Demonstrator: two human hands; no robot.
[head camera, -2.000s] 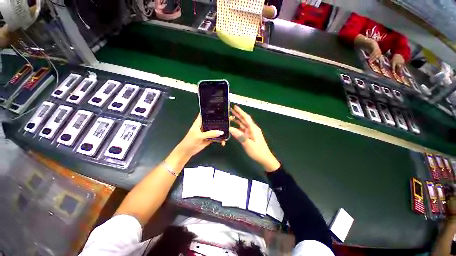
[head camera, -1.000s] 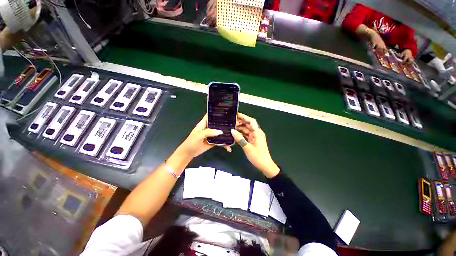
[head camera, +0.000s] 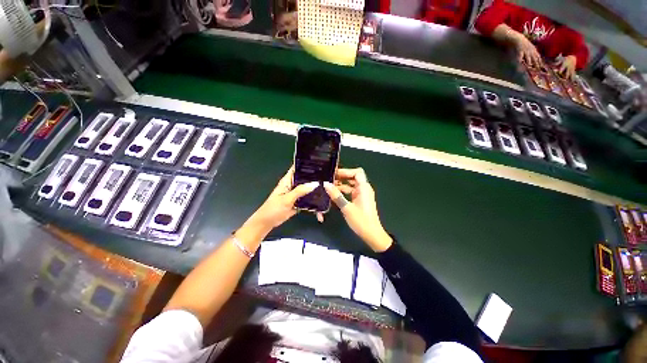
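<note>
A tall smartphone (head camera: 317, 159) with a black screen showing small text and a pale edge is upright above the dark green bench. My left hand (head camera: 284, 202) grips its lower left side, thumb on the lower screen. My right hand (head camera: 356, 205), with a ring and a black sleeve, holds its lower right side, thumb at the lower screen. The fingers behind the phone are mostly hidden. Flat white slips (head camera: 330, 269) lie in a row at the near bench edge, below my hands.
A clear tray (head camera: 186, 230) of white phone backs lies at left. Another filled tray (head camera: 525, 140) is on the belt. Red keypad phones (head camera: 605, 269) lie at far right. A white block (head camera: 494, 317) lies near right. A person in red (head camera: 533, 32) works opposite. Yellow perforated sheet (head camera: 330, 28) hangs above.
The smartphone has moved right and slightly down from its earliest place. My right hand has closed in from beside the phone to its lower right side, thumb over the screen.
</note>
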